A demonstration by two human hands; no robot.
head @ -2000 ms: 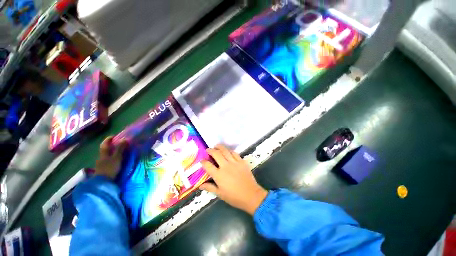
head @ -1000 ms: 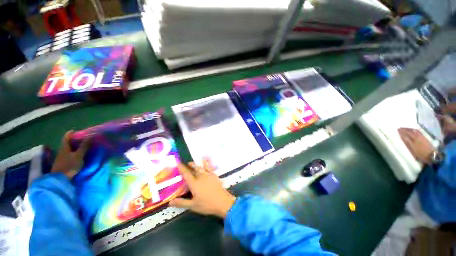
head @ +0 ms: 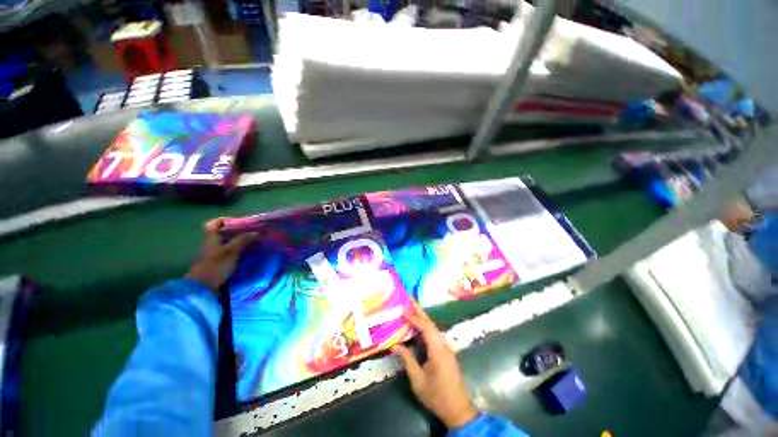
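A swirl-printed retail box [head: 316, 299] with "PLUS" on it lies in front of me over the green belt, held between my hands. My left hand [head: 220, 254] grips its far left corner. My right hand [head: 433, 363] holds its near right corner, thumb and fingers at the edge. A second swirl box [head: 435, 247] shows directly right of it, partly covered or touching at the edge. Beyond that lies a white-bordered grey panel [head: 522, 229] with a dark blue edge. I cannot tell what lies under the held box.
A spare swirl box [head: 171, 154] sits on the far ledge. A thick white stack [head: 392, 81] stands behind the belt. A dark blue block [head: 563, 390] and black oval object [head: 542, 358] lie on the near bench. White slabs [head: 691, 299] and another worker's blue sleeve are at right.
The held box has moved right, up against the second swirl box. The white panel that lay between them no longer shows. The view has turned, and the left box is mostly out of frame.
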